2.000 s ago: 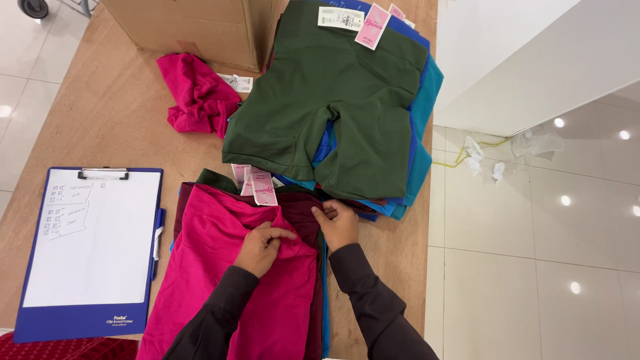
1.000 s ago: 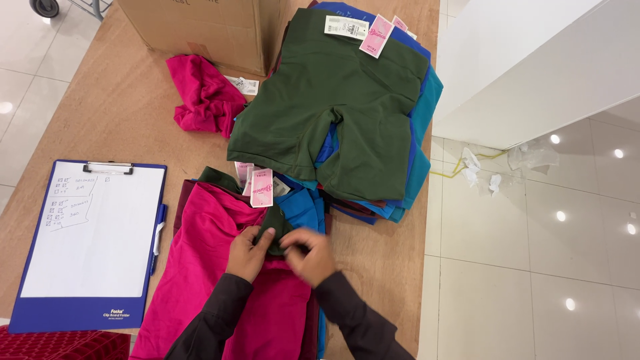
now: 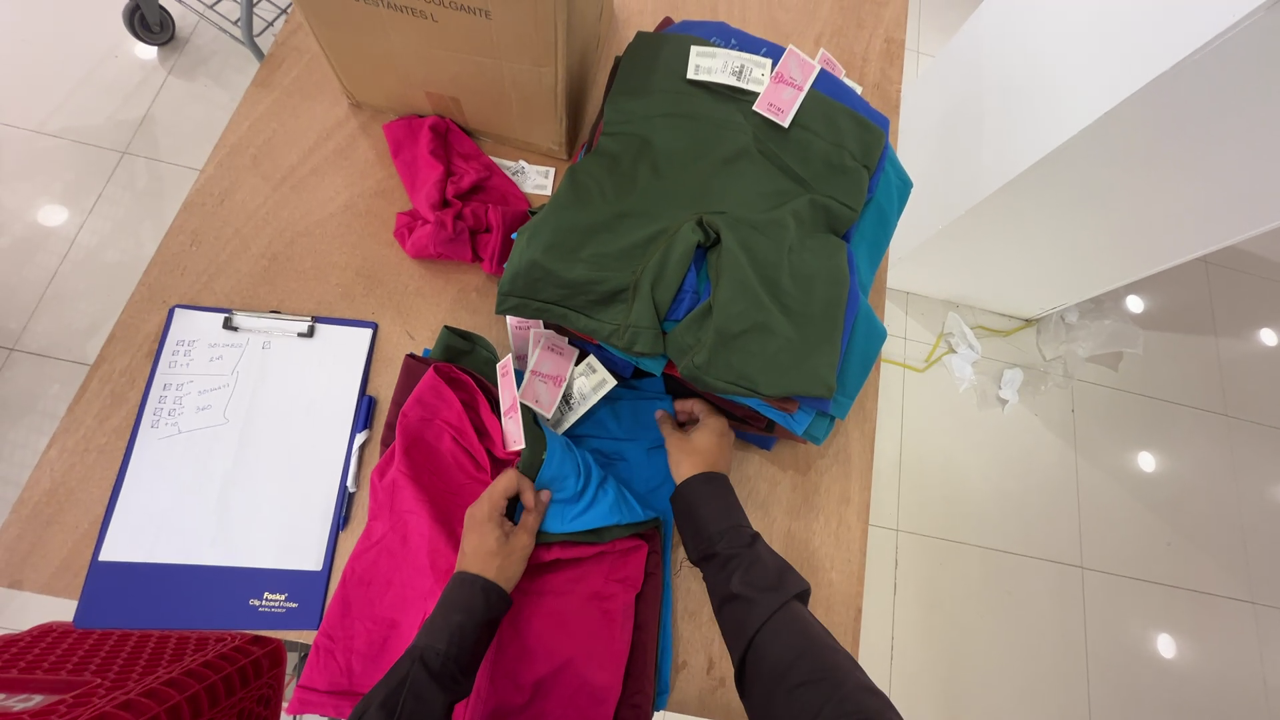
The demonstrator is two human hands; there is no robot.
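Layered shorts lie in a pile at the lower middle, with a pair of magenta shorts (image 3: 430,520) on top. My left hand (image 3: 505,520) pinches the folded-back waist layers of this pile, where a dark green edge meets blue fabric. Between finger and thumb, my right hand (image 3: 692,435) holds the upper right edge of the blue garment (image 3: 600,475). Pink and white paper tags (image 3: 548,372) stick out at the waist. Just above, dark green shorts (image 3: 740,200) top a second, larger pile of coloured garments. How many layers each hand grips is hidden.
A cardboard box (image 3: 460,70) stands at the back, a crumpled magenta garment (image 3: 450,195) before it. To the left lies a blue clipboard (image 3: 220,450) with handwritten paper and a pen (image 3: 355,460) beside it. A red plastic basket (image 3: 140,670) is at lower left, a white panel (image 3: 1060,130) at right.
The upper right part of the magenta and dark layers has been turned down, and more blue fabric shows. My right hand has moved up and right to the blue edge since a second ago.
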